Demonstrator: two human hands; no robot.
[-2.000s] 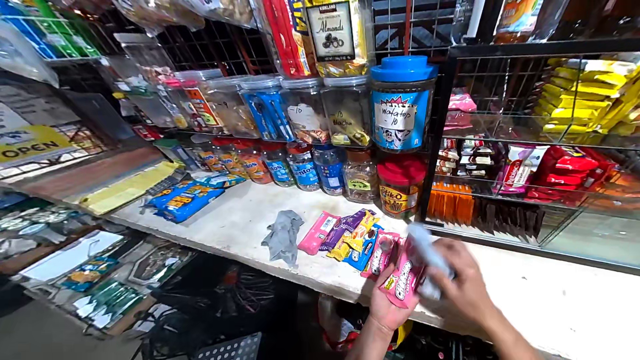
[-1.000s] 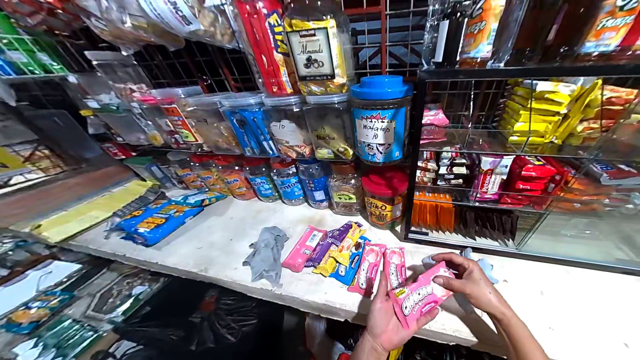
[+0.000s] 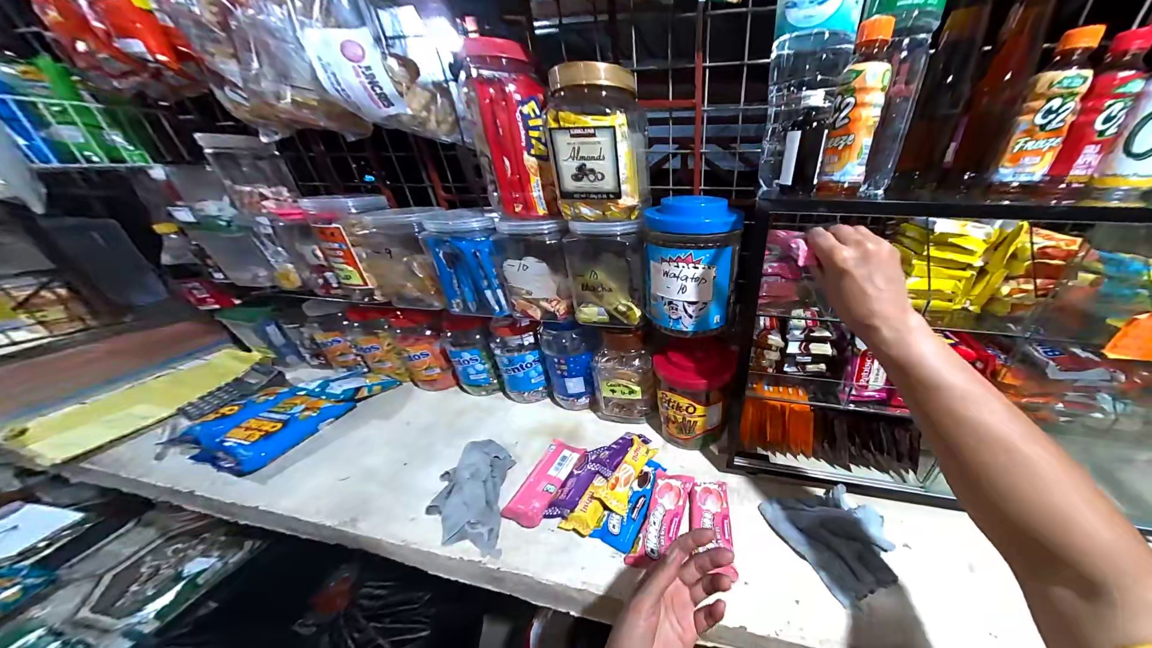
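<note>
My right hand (image 3: 855, 270) reaches to the left end of the rack's top shelf, its fingers at a pink snack packet (image 3: 786, 247); whether they grip it is unclear. My left hand (image 3: 675, 594) is palm up at the counter's front edge, fingers apart and holding nothing, just in front of a pink snack pack (image 3: 711, 513). Beside that lie another pink pack (image 3: 664, 517), a blue pack (image 3: 627, 517), a yellow pack (image 3: 612, 486), a purple pack (image 3: 589, 472) and a plain pink pack (image 3: 543, 483). Grey cloths lie left (image 3: 472, 495) and right (image 3: 832, 544) of them.
Lidded jars, among them a blue-lidded jar (image 3: 691, 270) and a red-lidded jar (image 3: 691, 391), stand along the counter's back. A black-framed rack (image 3: 751, 342) holds packets, with bottles (image 3: 855, 108) on top. Blue snack bags (image 3: 261, 427) lie left on the white counter (image 3: 378, 477).
My right hand has moved from the pink pack held over the counter up to the rack's shelf. My left hand has let go of that pack and is lower, by the counter's edge.
</note>
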